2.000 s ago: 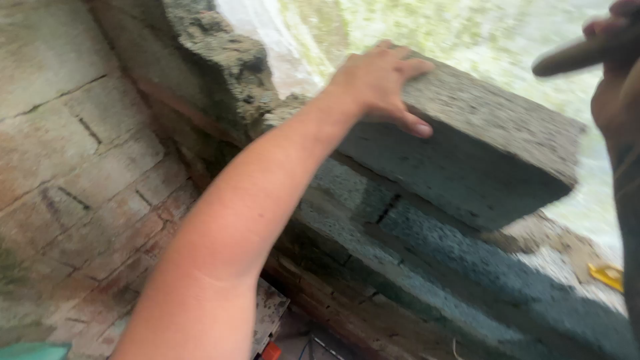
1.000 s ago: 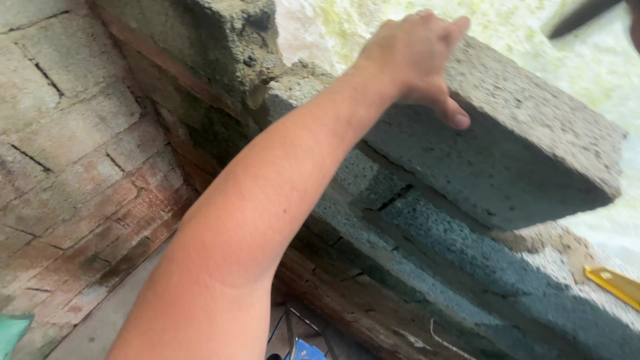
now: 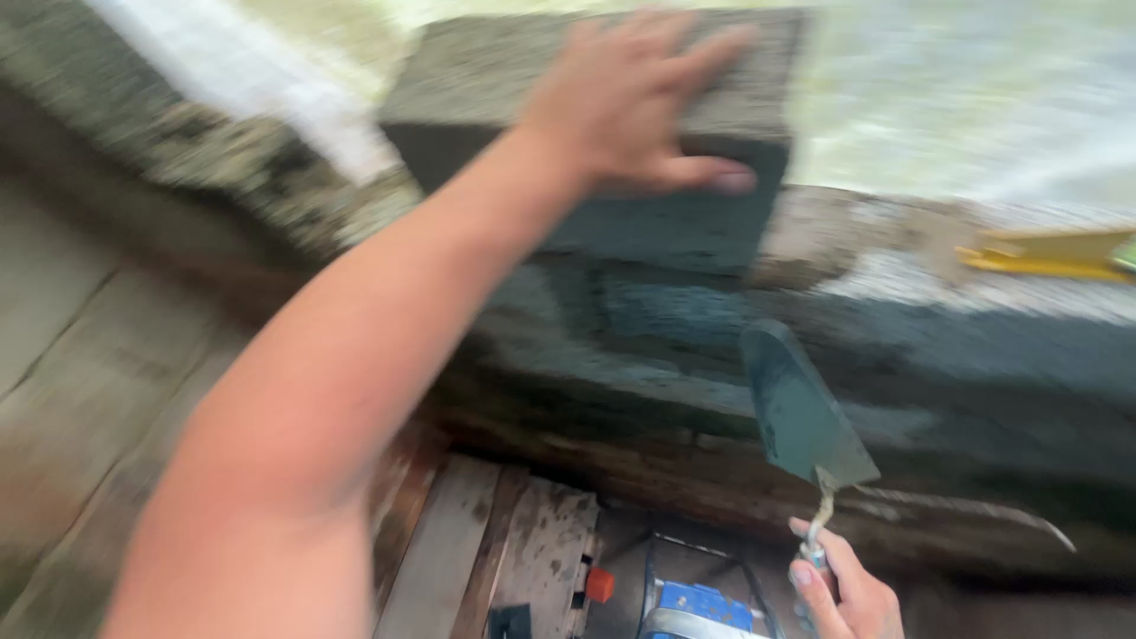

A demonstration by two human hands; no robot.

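Observation:
A concrete block [image 3: 470, 71] sits on top of the block wall [image 3: 674, 311]. My left hand [image 3: 643, 111] lies spread over its top, the thumb against the near face, touching it without a closed grip. Low on the right, my right hand [image 3: 848, 586] grips the handle of a bricklayer's trowel [image 3: 803, 408]. The trowel's blade points up toward the wall's face, below the block; whether it touches the wall cannot be told. The view is blurred.
A yellow tool [image 3: 1047, 253] lies on the wall top at the right. Rough broken masonry [image 3: 266, 169] rises left of the block. Below are wooden boards [image 3: 532, 550], an orange object [image 3: 600, 585] and a blue item with a metal frame [image 3: 706, 608].
My right hand, earlier at the upper right, is now low at the right with the trowel. My left hand remains on the block. The view has turned and shifted considerably.

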